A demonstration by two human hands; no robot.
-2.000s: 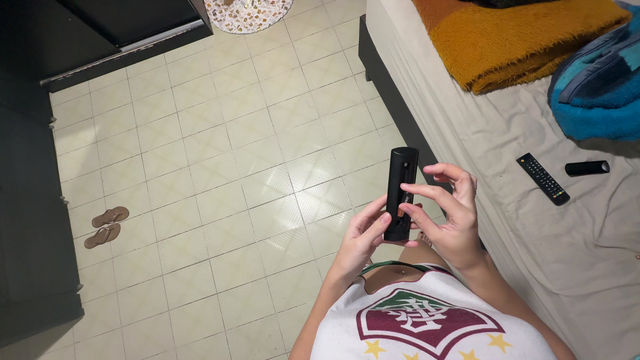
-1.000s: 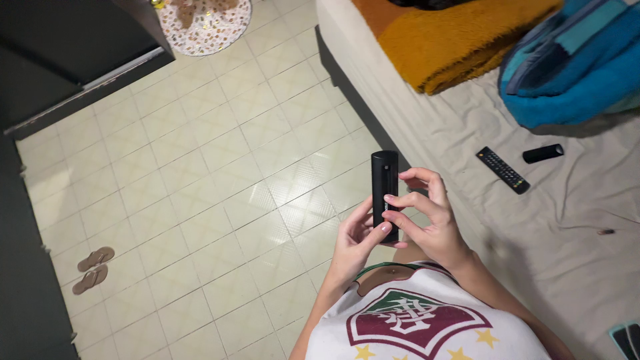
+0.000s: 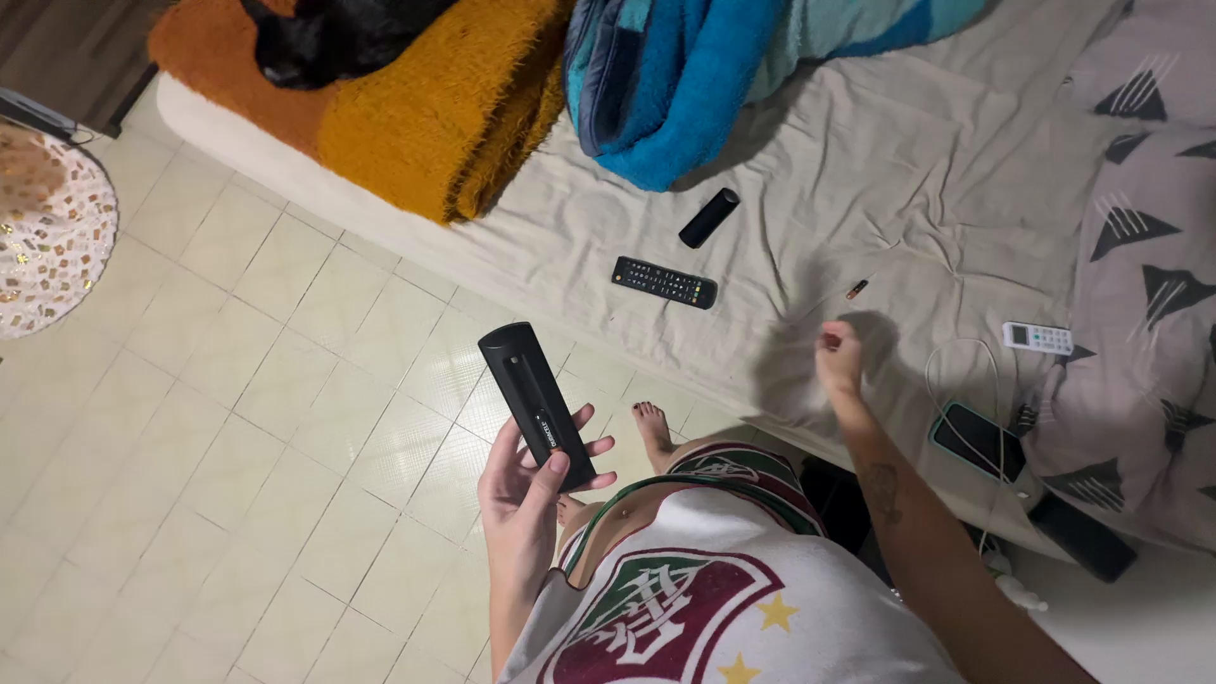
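Observation:
My left hand [image 3: 532, 475] holds a black remote control [image 3: 537, 404] above the tiled floor, its battery compartment uncovered. A Duracell battery [image 3: 548, 430] lies in the lower part of that compartment, beside my thumb. Over the bed, my right hand [image 3: 838, 356] has its fingers curled; whether something is between them cannot be told. Just beyond it a loose battery [image 3: 857, 289] rests on the sheet. Farther off on the bed are a black remote with many buttons [image 3: 664, 282] and a dark cylindrical-looking piece [image 3: 709, 218].
A black cat [image 3: 332, 43] lies on an orange blanket [image 3: 446, 114], beside a blue blanket [image 3: 665, 104]. On the bed's right are a white remote [image 3: 1038, 338], a phone [image 3: 977, 439], a cable [image 3: 997, 389] and a patterned cover [image 3: 1140, 256]. A round mat [image 3: 57, 228] is at far left.
My right hand has left the held remote and moved right, over the bed. The remote's compartment with its battery now shows. The view has swung toward the bed.

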